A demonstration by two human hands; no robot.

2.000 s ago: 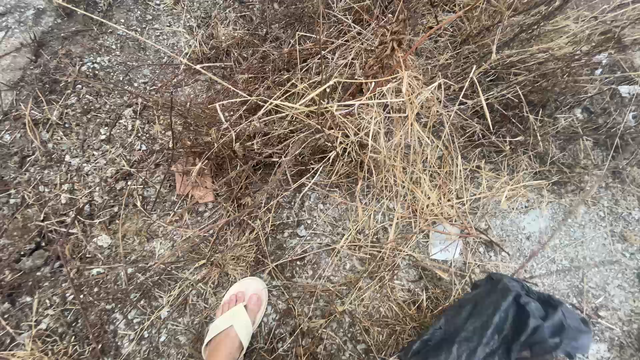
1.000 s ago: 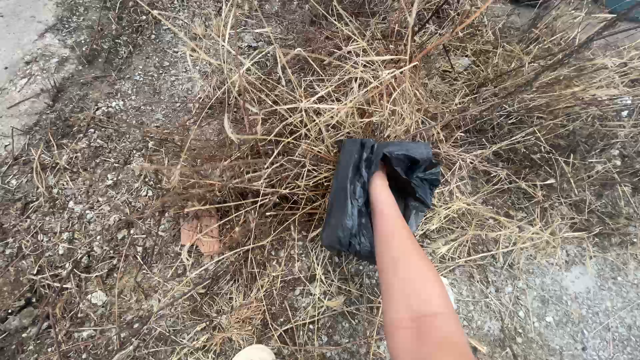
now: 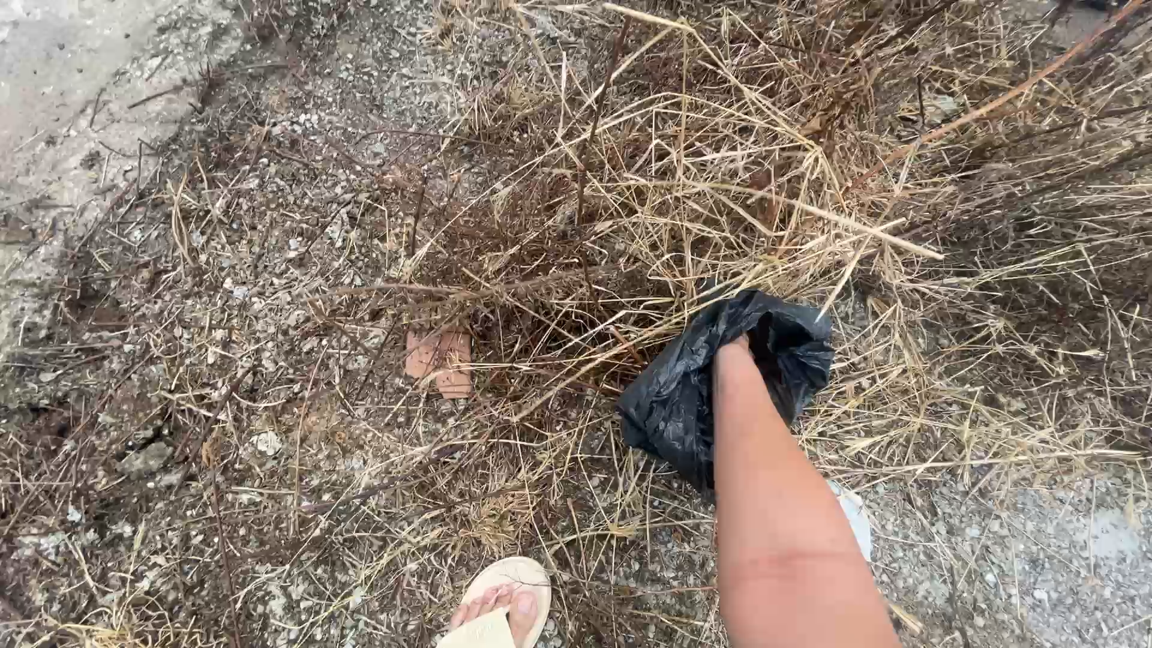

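Observation:
My right forearm (image 3: 787,504) reaches in from the bottom edge, right of centre. My right hand is hidden inside a crumpled black plastic bag (image 3: 675,405), so its fingers and anything they hold cannot be seen. The bag's open mouth faces up around my wrist, and the bag lies against dry grass (image 3: 711,234). A piece of white litter (image 3: 853,520) shows partly from behind the forearm. My left hand is out of view.
A broken piece of reddish tile or brick (image 3: 441,362) lies among twigs left of the bag. My foot in a cream sandal (image 3: 508,598) stands at the bottom. Pale concrete (image 3: 90,99) borders the upper left, and thin dry stems (image 3: 999,108) cross the upper right.
Two seconds ago the bag was at the lower right with no arm visible. It has since moved up onto the grass, with my right hand inside it in the last two frames.

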